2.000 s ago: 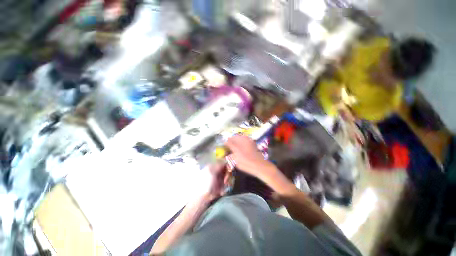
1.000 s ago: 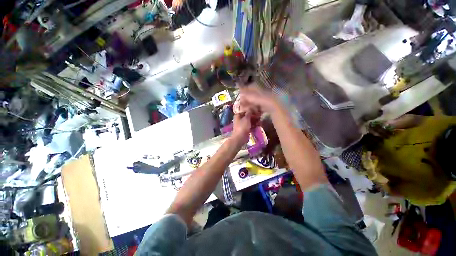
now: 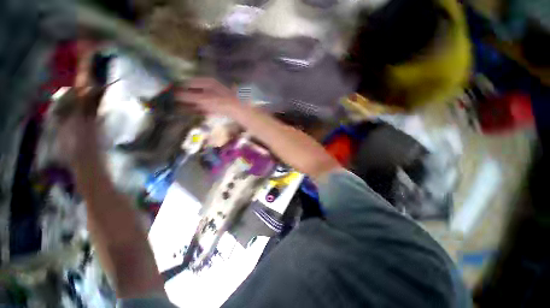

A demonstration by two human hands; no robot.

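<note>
The frame is strongly blurred. My left hand (image 3: pixel 83 105) is raised at the upper left, its fingers too smeared to read. My right hand (image 3: pixel 208 96) reaches out above the far end of the sewing machine, near a pale rod-like bar; whether it holds thread or anything else cannot be seen. The sewing machine (image 3: pixel 224 195), a pale arm with a purple end, lies below and between my forearms. The white machine table (image 3: pixel 175 222) shows beneath it.
Dark grey fabric (image 3: pixel 271 66) lies beyond the machine. A person in yellow (image 3: pixel 431 66) is close at the upper right. Yellow strips (image 3: pixel 288 180) and grey striped fabric (image 3: pixel 259 219) lie beside the machine. A blue bundle (image 3: pixel 160 183) is on its left.
My hands were together above the machine's purple end; now they are apart, the left far to the left and the right farther out. The view has swung and the person in yellow appears higher.
</note>
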